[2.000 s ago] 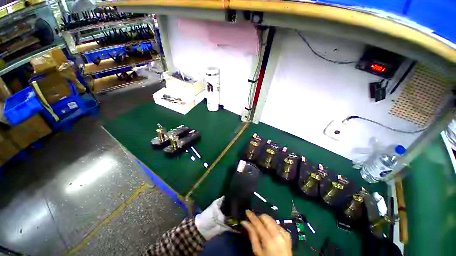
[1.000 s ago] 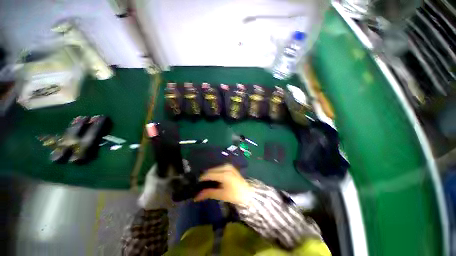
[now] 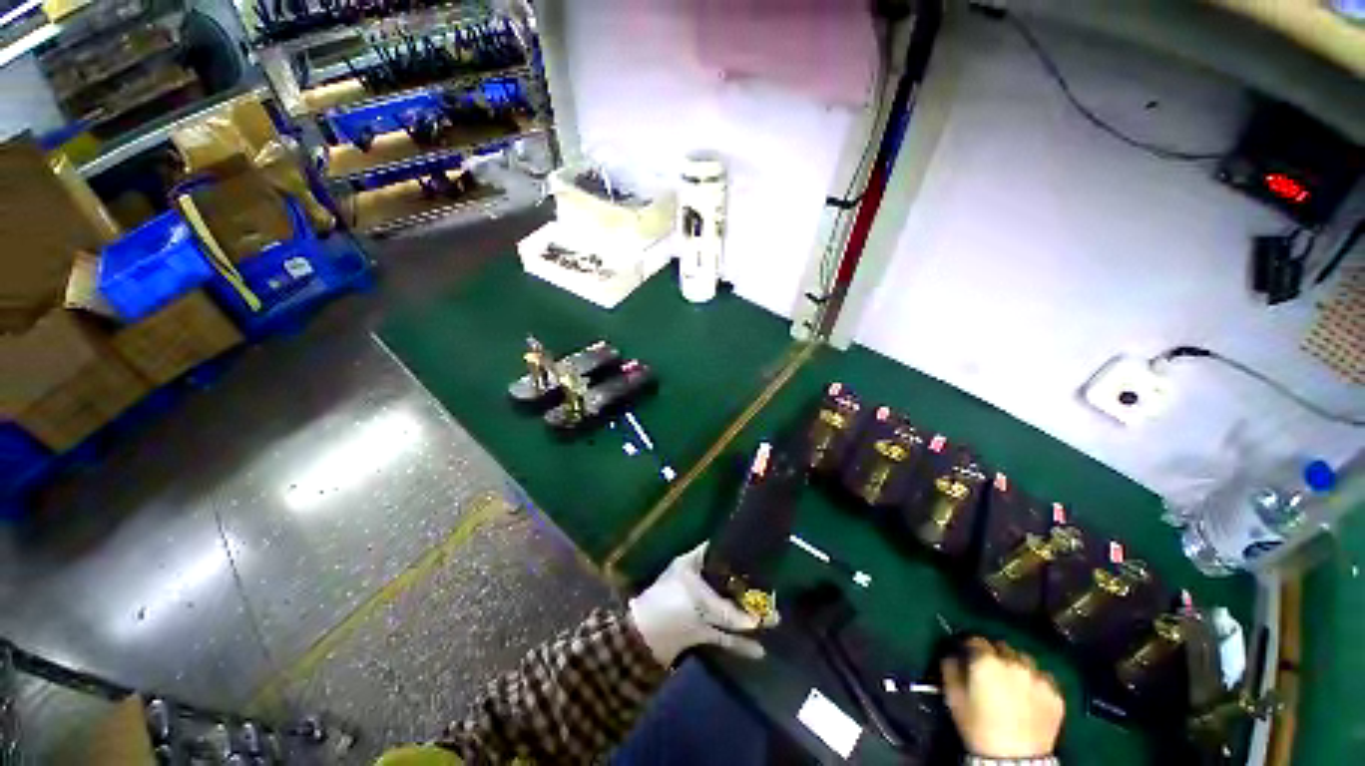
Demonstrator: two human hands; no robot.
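My left hand (image 3: 692, 611), in a white glove, holds a black lock unit (image 3: 753, 519) by its lower end. The unit is tilted up, with a white-red label near its far end and a brass fitting by my fingers. My bare right hand (image 3: 1006, 697) is low at the right over dark parts on the bench; its fingertips are blurred, and I cannot tell if it grips anything. A loose black cover (image 3: 816, 644) lies between my hands, with a white label (image 3: 828, 723) near it.
Several lock units (image 3: 951, 501) with brass fittings stand in a row along the wall. Two more (image 3: 602, 394) lie at the left. A white stick (image 3: 828, 560) lies before the row. A white parts box (image 3: 576, 267), a white cylinder (image 3: 701, 228) and a water bottle (image 3: 1272, 513) stand by the wall.
My right hand has left the lock unit and moved right to the dark parts. The unit stays in my left hand, its brass fitting now showing. The camera view has swung about.
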